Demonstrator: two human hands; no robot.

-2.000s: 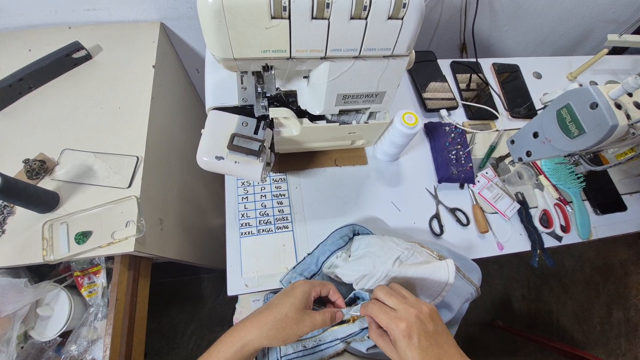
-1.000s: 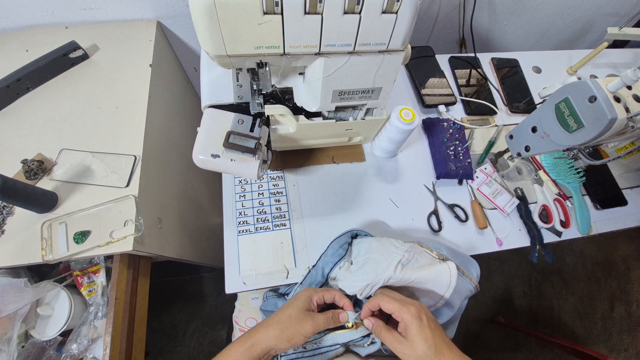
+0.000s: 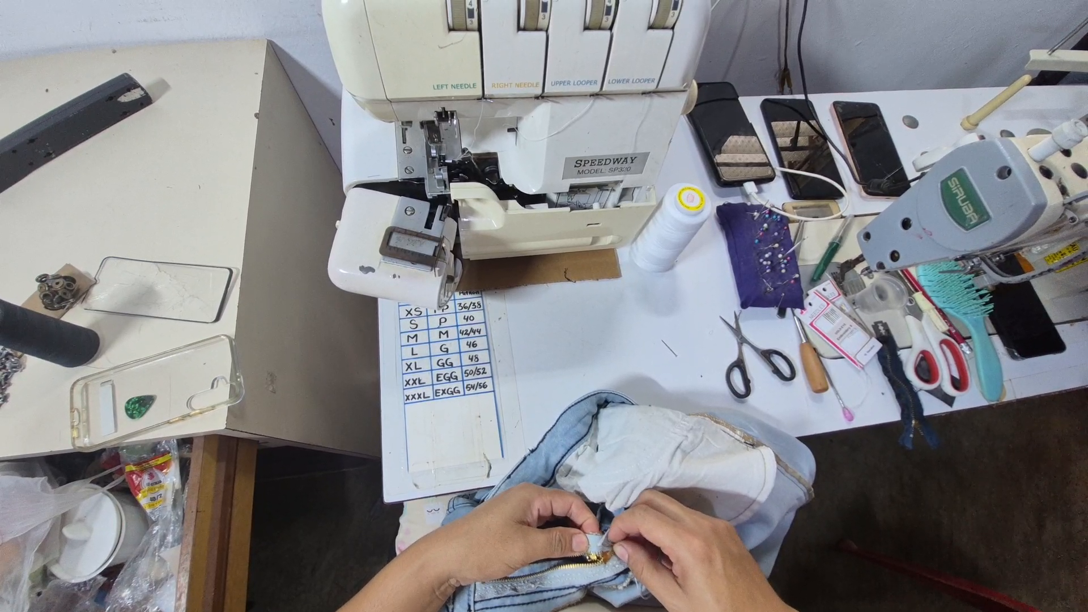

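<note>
Light blue denim jeans (image 3: pixel 782 476) lie bunched over the front edge of the white table, their white pocket lining (image 3: pixel 671 459) turned outward. My left hand (image 3: pixel 518 535) pinches a small piece of the denim near the end of a brass zipper (image 3: pixel 544 574). Close beside it, my right hand (image 3: pixel 671 552) has thumb and forefinger together at the same spot; whether it holds thread or cloth is too small to tell. The zipper runs below the fingers toward the lower left.
Behind stands a serger (image 3: pixel 544 170) with a white thread cone (image 3: pixel 671 225). To the right lie black-handled scissors (image 3: pixel 756 355), a wooden-handled awl (image 3: pixel 812 361), a purple pincushion (image 3: pixel 761 255), a dark zipper (image 3: pixel 901 382), phones (image 3: pixel 871 149) and another sewing machine (image 3: pixel 960 200). A size chart (image 3: pixel 446 365) is at left.
My fingers have shifted slightly at the zipper's end, and more of the brass zipper shows below them than one second ago. The jeans stay in about the same place.
</note>
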